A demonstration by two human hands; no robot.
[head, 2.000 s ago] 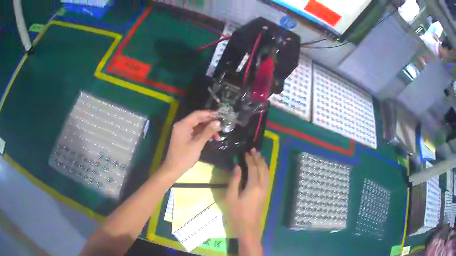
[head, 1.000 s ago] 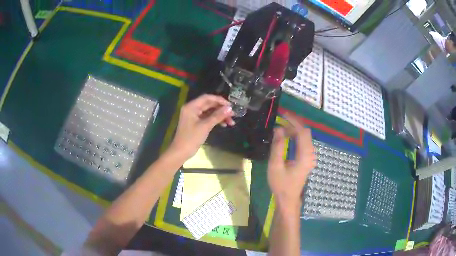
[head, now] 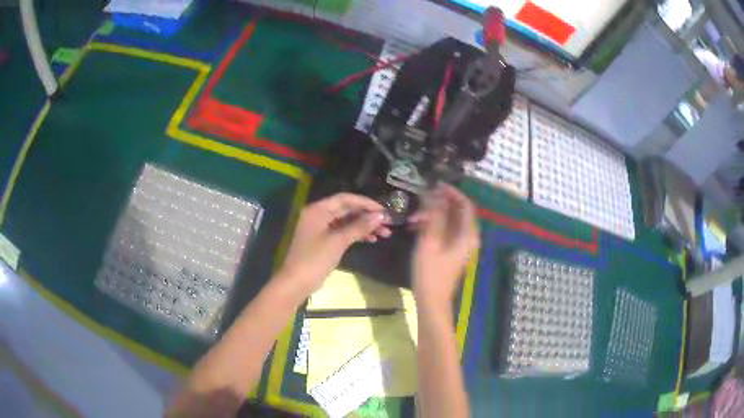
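The black toggle fixture [head: 440, 106] stands in the centre, its red handle grip [head: 494, 28] upright at the top. A round metallic piece or seat [head: 397, 204] shows low at its front; I cannot tell part from nest. My left hand [head: 334, 237] is at its left side, thumb and fingertips close together at the rim. My right hand [head: 445, 241] is at its right side, blurred, fingertips near the rim. Whether either hand pinches a small part is hidden.
A left blister tray [head: 183, 245] lies on the green mat, with darker parts in its nearest rows. The right blister tray [head: 551, 314], a thin tray [head: 632, 335] and white part trays [head: 579, 171] lie right. Yellow paper [head: 359, 335] with a dark pen [head: 355, 313] lies before the fixture.
The red handle has swung up from its lowered position. My right hand has moved from beside the right tray to the fixture front. My left hand stays near the seat. The view has shifted.
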